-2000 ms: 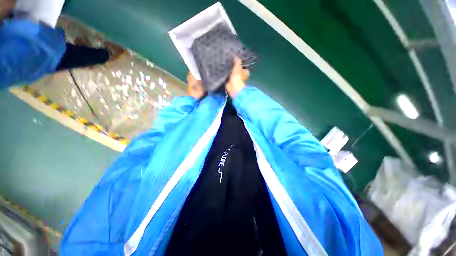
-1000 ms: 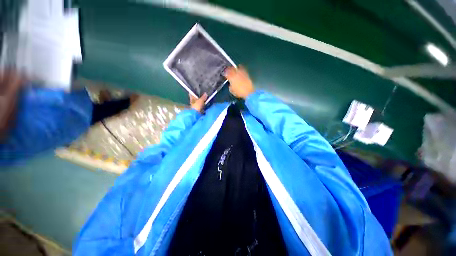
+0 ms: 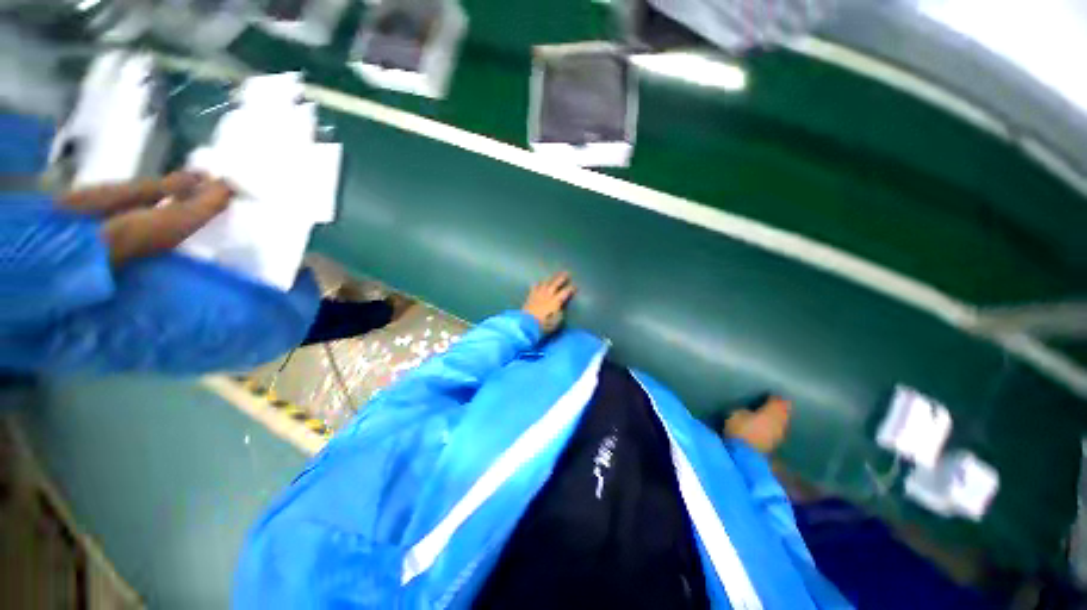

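My left hand (image 3: 548, 300) rests on the dark green bench (image 3: 668, 346) with its fingers spread and nothing in it. My right hand (image 3: 761, 423) is blurred at the bench's near edge; its fingers cannot be made out clearly. To its right lie white accessory card packs (image 3: 915, 425) with thin cords, not touched by the hand. An open box base (image 3: 583, 105), white-rimmed and dark grey inside, sits on the upper belt beyond the pale rail.
Another open box (image 3: 409, 45) stands further left on the upper belt. At left, a person in a blue smock holds white flat papers (image 3: 272, 179) over the bench. A dark blue crate (image 3: 876, 554) is at lower right. Yellow-black tape (image 3: 286, 411) marks the floor.
The box that both hands held is out of them; an open box now shows on the upper belt. My hands have moved apart, the right one toward the card packs. The view has shifted.
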